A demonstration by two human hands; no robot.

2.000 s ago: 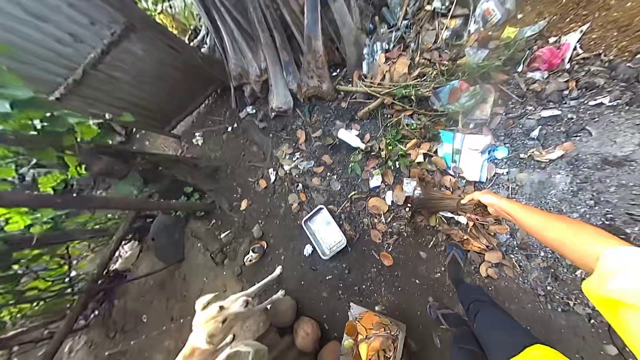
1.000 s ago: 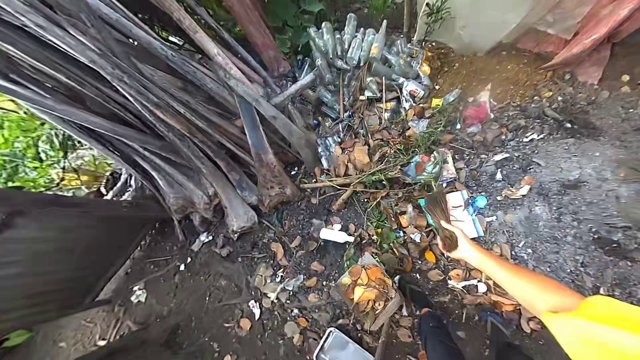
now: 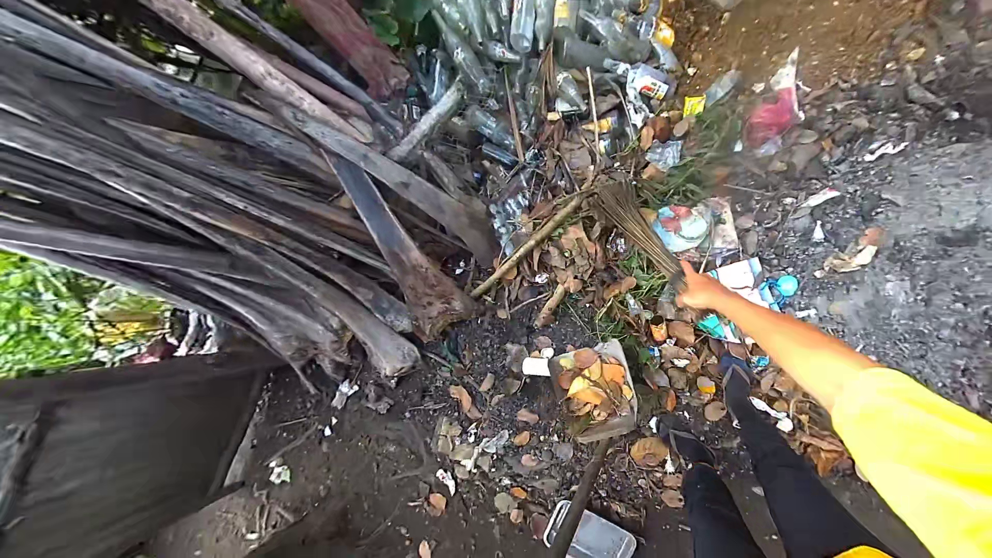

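Observation:
My right hand (image 3: 700,290) grips the bound end of a stick broom (image 3: 637,229), whose bristles point up and left over twigs and dry leaves. Below and left of that hand, a dustpan (image 3: 629,387) full of brown and orange leaves rests on or just above the ground, with a long handle (image 3: 583,492) running down from it. A white bottle (image 3: 536,366) lies at its left edge. My left hand is out of view, and what it holds cannot be seen.
Dry palm stalks (image 3: 364,310) lean at the left beside a dark panel (image 3: 132,434). Glass bottles (image 3: 523,27) are heaped at the top. A grey plastic tray (image 3: 601,539) lies at the bottom. Plastic litter (image 3: 775,112) and a branch (image 3: 535,244) lie around my feet (image 3: 736,372).
The broom has swung from pointing up over the blue and white litter to pointing up-left over the twigs. The leaf-filled dustpan has moved closer to the white bottle. The view has shifted greatly from the earliest frame.

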